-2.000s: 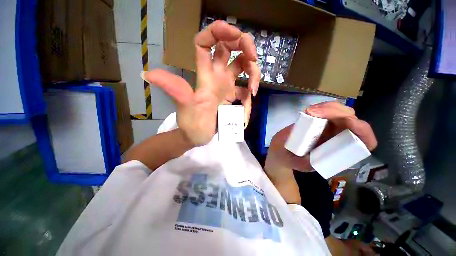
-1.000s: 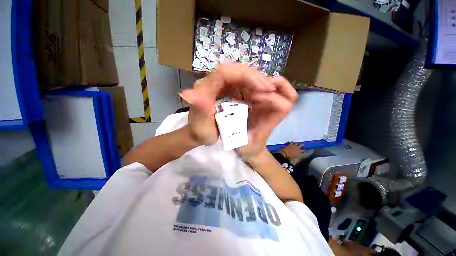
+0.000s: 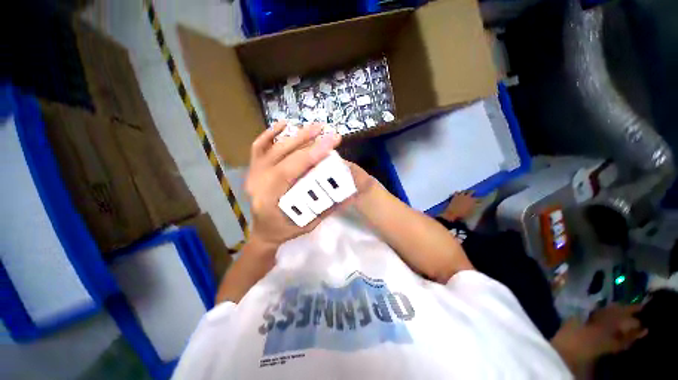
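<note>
Three small white housings (image 3: 314,197) stand side by side in a slanted row in front of my chest, each with a dark slot in the end facing me. My left hand (image 3: 273,182) is closed around the left end and back of the row, its fingers across the top. My right hand (image 3: 360,182) holds the right end from behind; its fingers are mostly hidden. An open brown carton (image 3: 438,63) lies beyond my hands, with many small white and silvery pieces (image 3: 334,100) inside.
Blue-rimmed white trays lie beside the carton (image 3: 453,159) and at left (image 3: 160,297). Brown cartons (image 3: 97,148) stand at left. Another person's hand (image 3: 462,204) and head (image 3: 635,338) are at right, near a grey machine (image 3: 520,211) and silvery duct (image 3: 624,119).
The two housings from my right hand have joined the one in my left, now one row of three with slotted ends facing me. The view has tilted, and the carton appears further left.
</note>
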